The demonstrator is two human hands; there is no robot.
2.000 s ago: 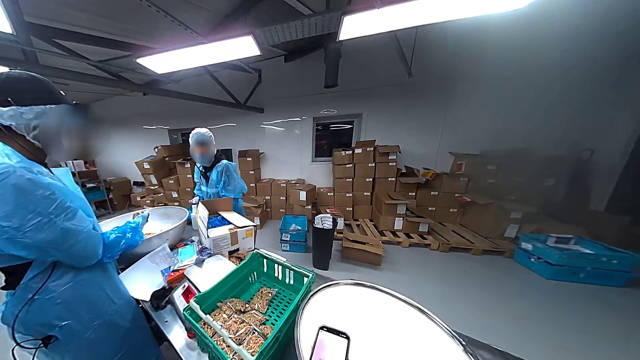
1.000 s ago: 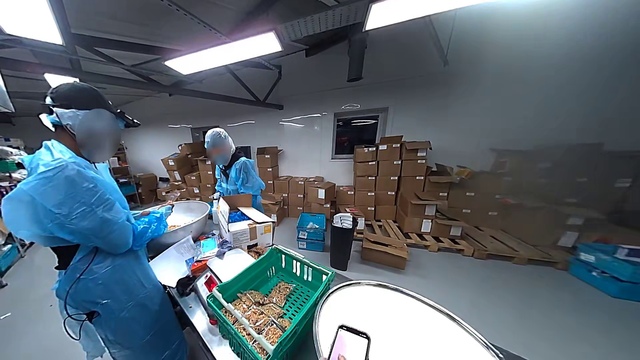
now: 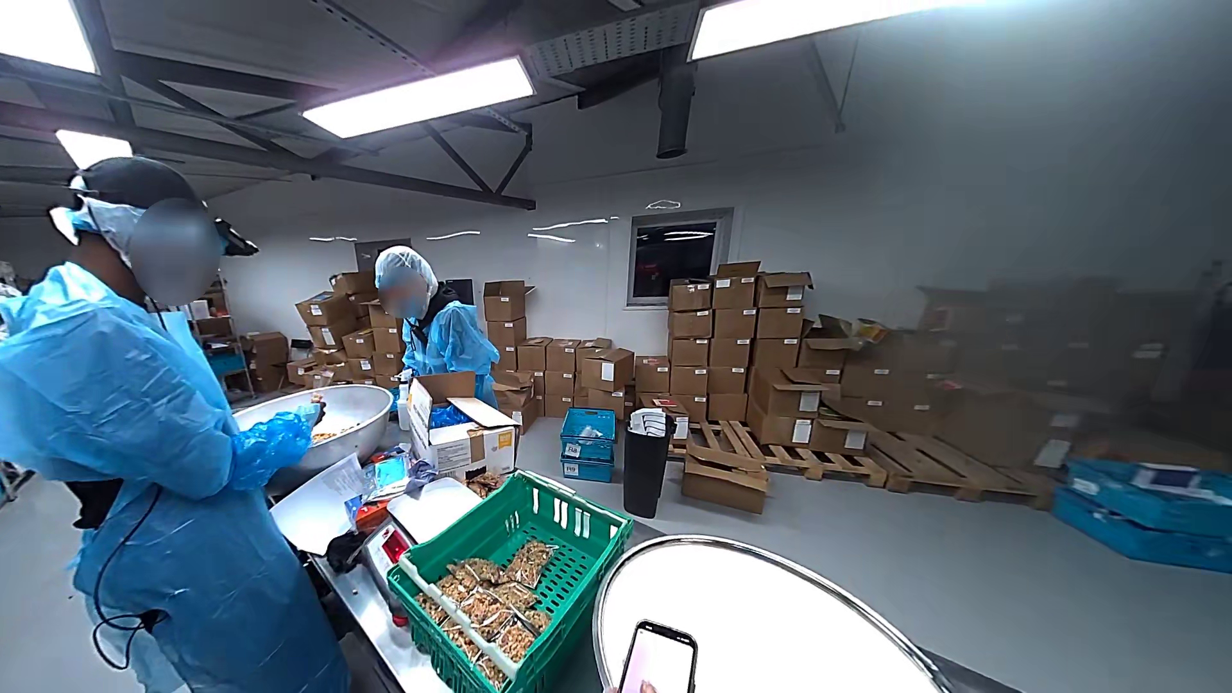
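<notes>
A smartphone [image 3: 660, 660] with a lit screen stands tilted at the bottom edge, in front of a large round white surface with a metal rim [image 3: 736, 544]. A fingertip [image 3: 648, 686] shows at its screen and a bit of skin at its lower left edge. Which of my hands these belong to, I cannot tell; the rest of both hands is out of sight. Left of the phone, a green plastic crate [image 3: 587, 568] holds several clear packs of a brown, granular food [image 3: 486, 606]. A scale with a red display [image 3: 396, 546] is beside the crate.
At left, a person in a blue gown [image 3: 144, 385] works at a large metal bowl [image 3: 371, 438]. Another person [image 3: 448, 337] is behind an open white carton [image 3: 472, 448]. A black bin [image 3: 645, 472], blue crates [image 3: 587, 445], pallets [image 3: 799, 462] and stacked cardboard boxes [image 3: 736, 337] stand beyond.
The view has turned left, bringing more of the near person into the frame. The phone stays at the bottom edge, and the packs remain in the green crate.
</notes>
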